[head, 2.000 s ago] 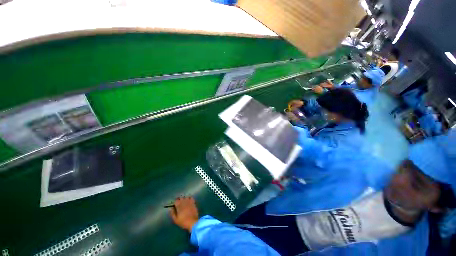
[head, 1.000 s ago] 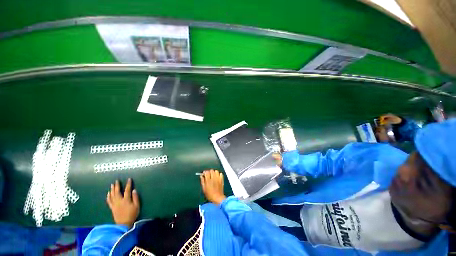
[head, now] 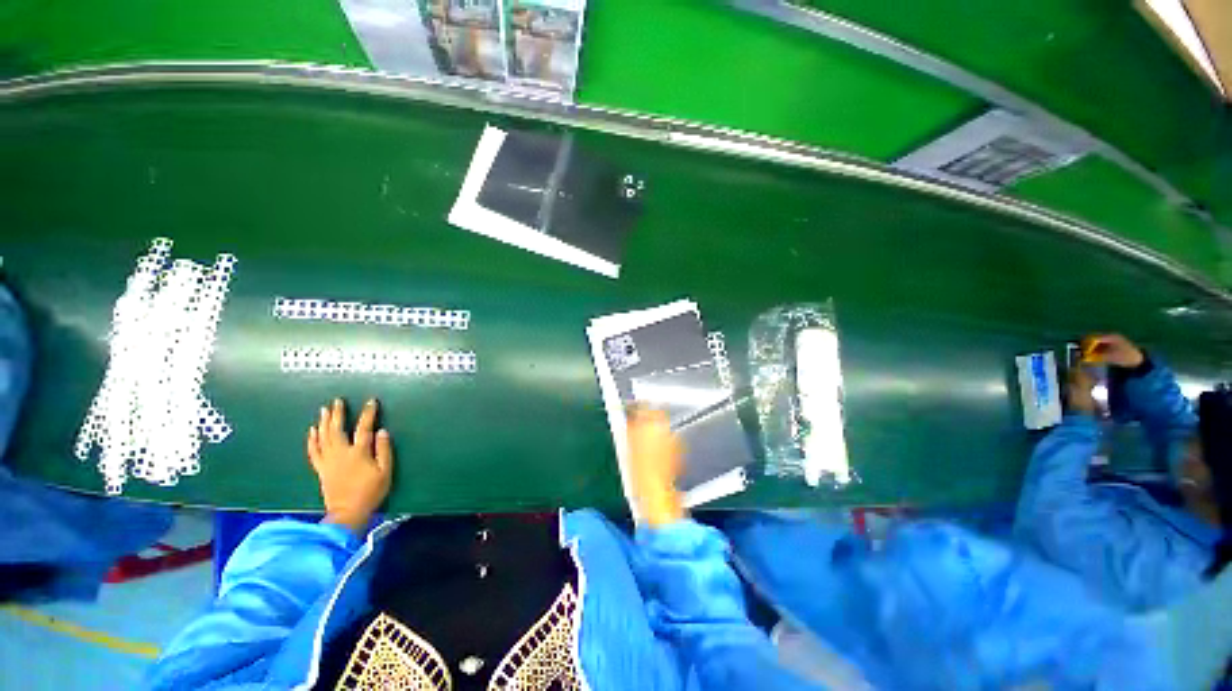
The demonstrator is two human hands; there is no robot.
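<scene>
My left hand lies palm down on the green belt, fingers spread and empty, below two white ring-sticker strips. My right hand is blurred over the lower left part of a dark film sheet with a camera area at its top left corner and white backing. Whether this hand holds a tool cannot be told. Another dark film sheet on white backing lies farther back. A messy pile of sticker strips is on the left.
A clear plastic bag with white strips lies right of the near film sheet. A person's blue sleeve is close at the lower right, and another person's hands work at the far right. A green panel with instruction sheets runs behind the belt.
The view has turned down over the belt. My right hand has moved right onto the near film sheet. The other person's hand is gone from that sheet, and the sheet stands more upright in view.
</scene>
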